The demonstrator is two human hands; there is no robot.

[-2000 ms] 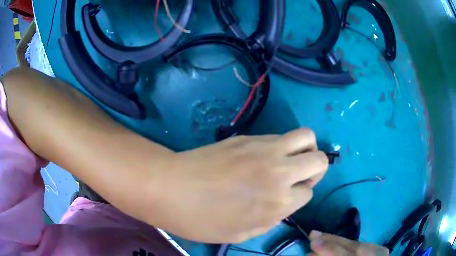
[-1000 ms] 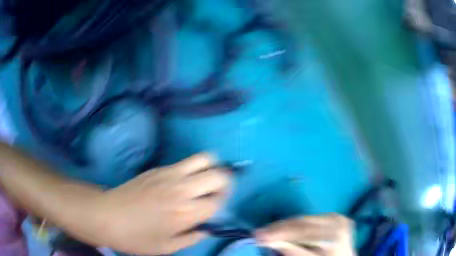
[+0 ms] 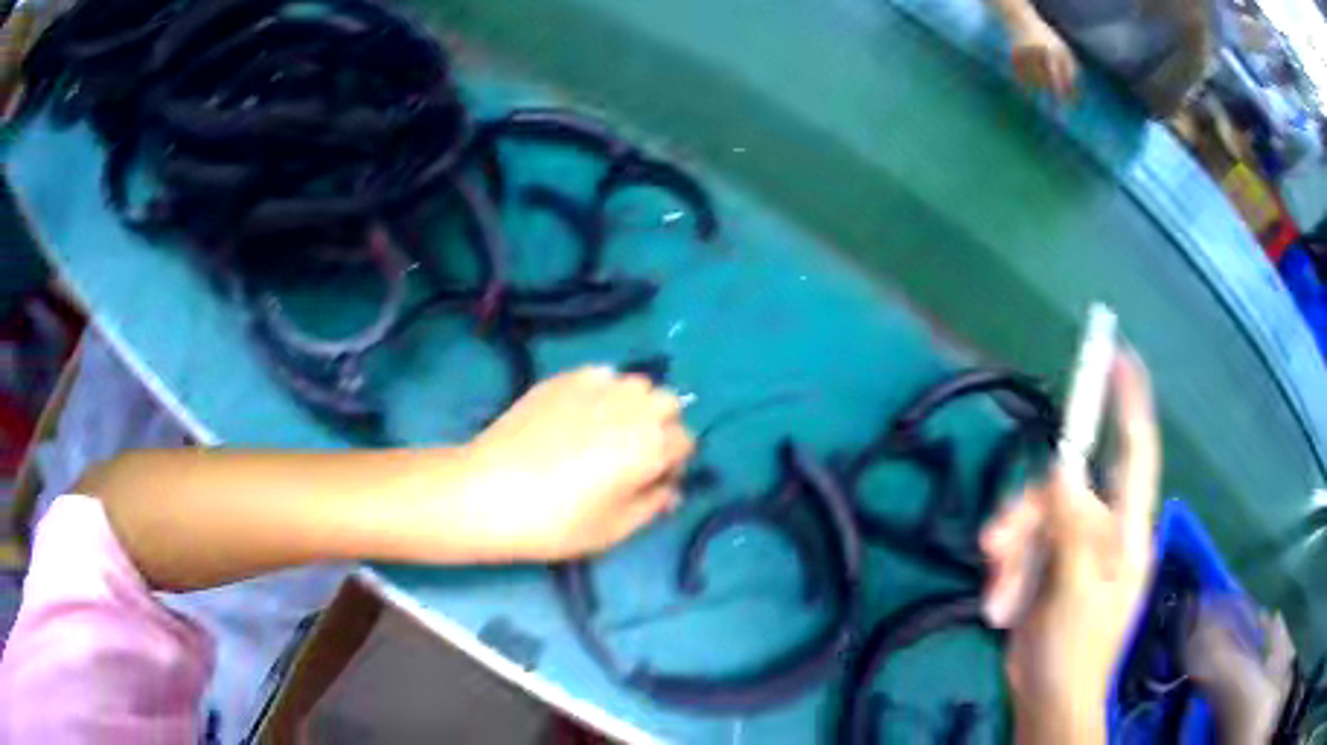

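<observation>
A black headband point(image 3: 728, 687) lies curved on the blue-green bench, with a smaller C-shaped yoke point(image 3: 702, 542) inside its arc. My left hand point(image 3: 590, 466) is curled over the headband's left end, and short black bits show beside its fingertips. The fingers hide the grip itself. My right hand point(image 3: 1074, 546) is raised on the right, clear of the headband and slightly blurred. It holds a slim white piece point(image 3: 1089, 386) upright between its fingers.
A black pile of headbands point(image 3: 291, 109) fills the upper left, with loose frames point(image 3: 582, 301) beside it. More frames point(image 3: 975, 386) lie right. A blue tray point(image 3: 1186, 539), a carton point(image 3: 328, 655), a green conveyor point(image 3: 757, 146) and other people's hands point(image 3: 1042, 61) also show.
The view has swung right and widened. My right hand has left the headband beside my left hand and risen to the right, with the white piece now plain. My left hand stays on the headband.
</observation>
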